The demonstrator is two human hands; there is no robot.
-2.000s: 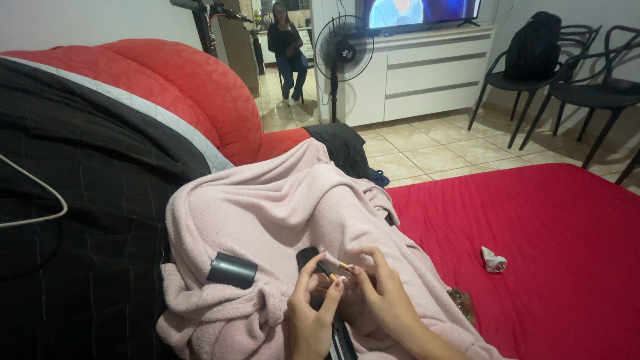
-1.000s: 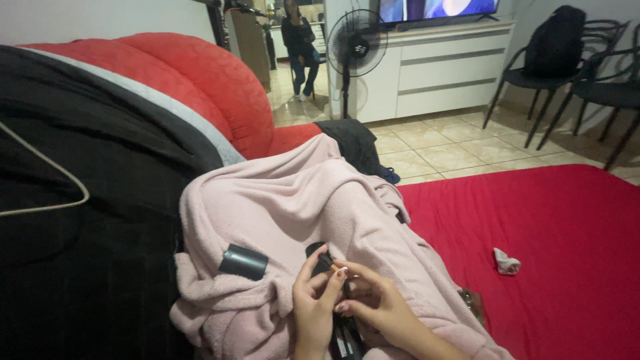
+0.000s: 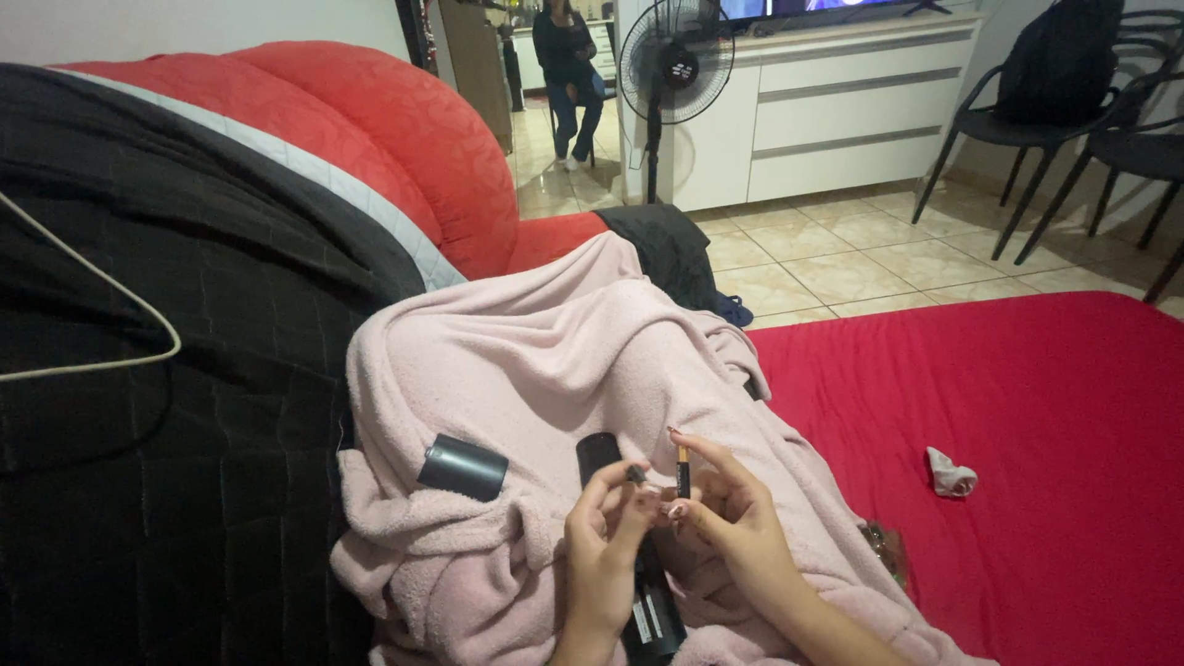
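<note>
My right hand (image 3: 731,513) grips a small black battery with a copper-coloured end (image 3: 683,472), held upright between thumb and index finger. Close beside it on the left, my left hand (image 3: 610,532) pinches a small dark object (image 3: 635,474), too partly covered to name. Under both hands a long black cylindrical device (image 3: 652,601) lies on the pink fleece blanket (image 3: 499,351) over my lap; a label with writing shows near its lower end. A dark grey cylindrical piece (image 3: 464,467) rests on the blanket to the left of my hands.
The red sofa (image 3: 370,120) bears a black quilted cover (image 3: 231,444) with a pale cable (image 3: 111,268). A crumpled whitish cloth (image 3: 950,474) lies on the red sheet (image 3: 1017,398). Beyond stand a fan (image 3: 678,69), a white cabinet (image 3: 842,102), black chairs (image 3: 1008,134) and a seated person (image 3: 569,83).
The battery in my right hand has come up into plain view; a second ago the fingers were closed together around what they held. The grey cylindrical piece has stayed on the blanket.
</note>
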